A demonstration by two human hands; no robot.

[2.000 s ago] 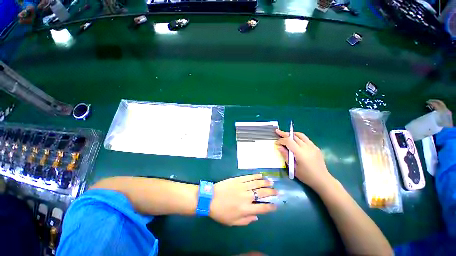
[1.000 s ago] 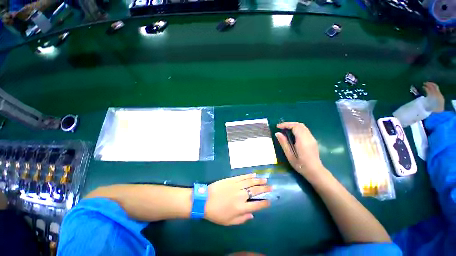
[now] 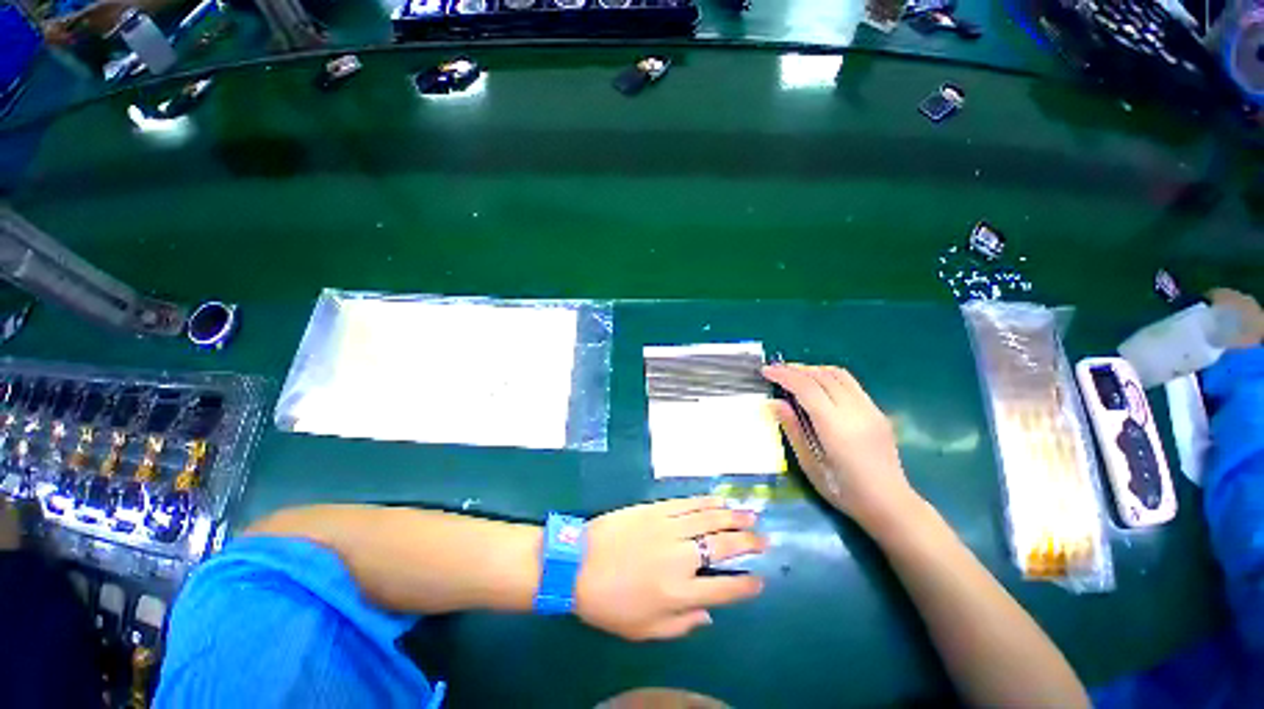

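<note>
A white square adhesive strip sheet (image 3: 714, 441) with dark grey-brown stripes on its upper part lies on the dark green bench in front of me. My right hand (image 3: 839, 432) is at its right edge and holds dark slim tweezers (image 3: 801, 413), their tip near the sheet's upper right corner. My left hand (image 3: 668, 565) lies palm down below the sheet, fingers spread, with a ring and a blue wrist band. I see nothing held in it; what is under the palm is hidden. A small yellowish patch shows just above its fingertips.
A cream sheet in a clear bag (image 3: 441, 371) lies left. A blister tray (image 3: 104, 457), a round ring part (image 3: 212, 326) and a metal arm are far left. A long bag of tan strips (image 3: 1040, 443), a phone (image 3: 1126, 441) and another person's arm are right. Modules lie farther back.
My right hand moved off the sheet's right side, then back to its upper right corner. The tweezers looked pale at first and look dark now. My left hand stays almost in place.
</note>
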